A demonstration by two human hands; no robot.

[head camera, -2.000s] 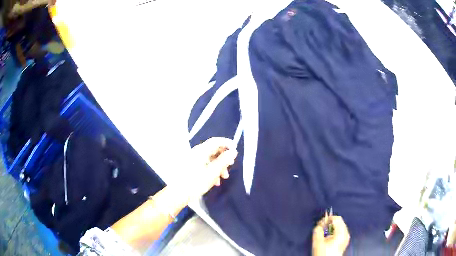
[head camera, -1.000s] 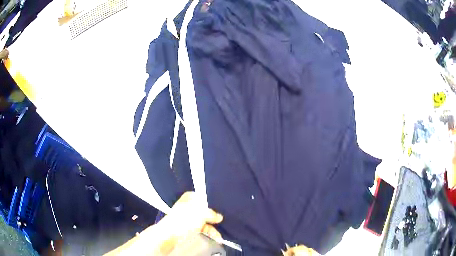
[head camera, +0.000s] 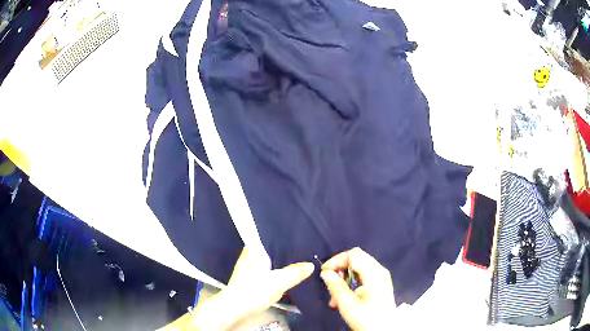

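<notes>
A navy garment (head camera: 336, 168) with a long white stripe (head camera: 213, 142) is spread on the white table. My left hand (head camera: 262, 281) holds the garment's near edge by the lower end of the stripe. My right hand (head camera: 359, 281) is close to the left fingertips over the cloth, fingers closed around a small dark tool (head camera: 351, 278). A thin tip shows between the two hands. Most of the tool is hidden in my fingers.
A striped cloth (head camera: 517, 297) with small black pieces (head camera: 527, 249) lies at right, beside a red-edged smartphone (head camera: 479, 229). Clear plastic bags (head camera: 527, 126) and a red box (head camera: 579, 187) are further right. A perforated tray (head camera: 87, 45) is far left. Blue crates (head camera: 55, 223) are lower left.
My right hand has risen into view and come beside my left hand. The view has shifted, so the garment sits further left and more of the striped cloth shows. My left hand still holds the edge.
</notes>
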